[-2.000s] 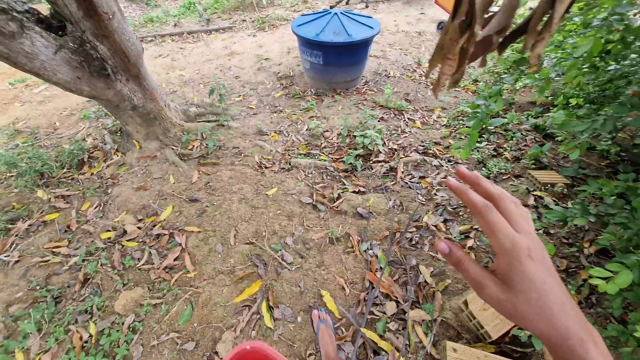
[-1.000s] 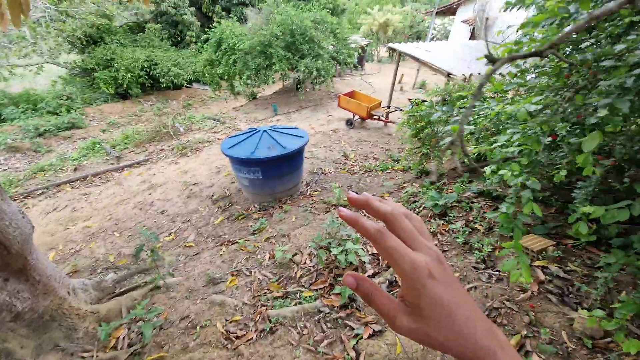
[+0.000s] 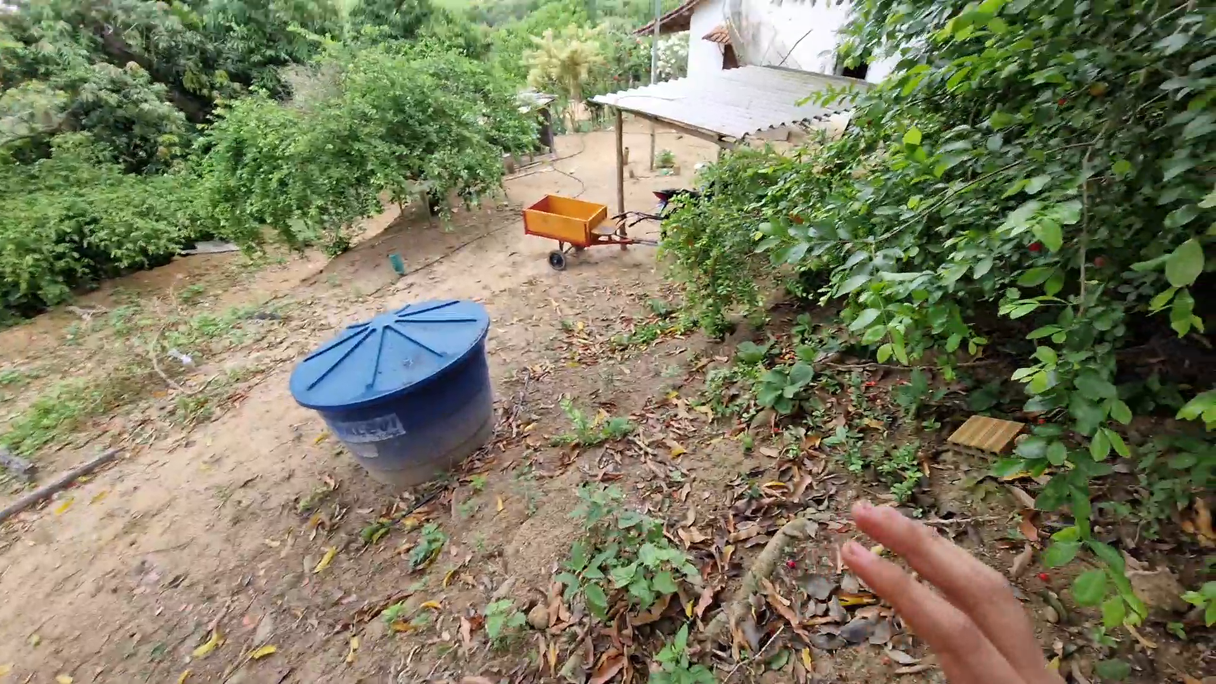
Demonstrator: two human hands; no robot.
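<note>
My right hand (image 3: 950, 598) reaches in at the lower right edge, partly cut off, with its visible fingers stretched out and nothing held. It hangs in the air over ground strewn with dry leaves. My left hand is out of view. To the left of my right hand and farther off stands a round blue plastic water tank (image 3: 408, 408), closed by a ribbed blue lid (image 3: 389, 351) and bearing writing on its side. Beyond my fingers a small tan ridged block (image 3: 986, 434) lies on the soil beside the bush.
A leafy bush with small red fruits (image 3: 950, 237) fills the right side. Farther back are an orange cart (image 3: 563, 223), a lean-to with a corrugated roof (image 3: 731, 100) and a white building (image 3: 779, 33). Low plants (image 3: 627, 560) and a root-like branch (image 3: 760, 570) lie ahead; a pole (image 3: 57, 484) lies at left.
The view has swung up and to the right, bringing in the cart and lean-to. The tree trunk, red object and foot seen two seconds ago are out of view. My right hand sits lower in view.
</note>
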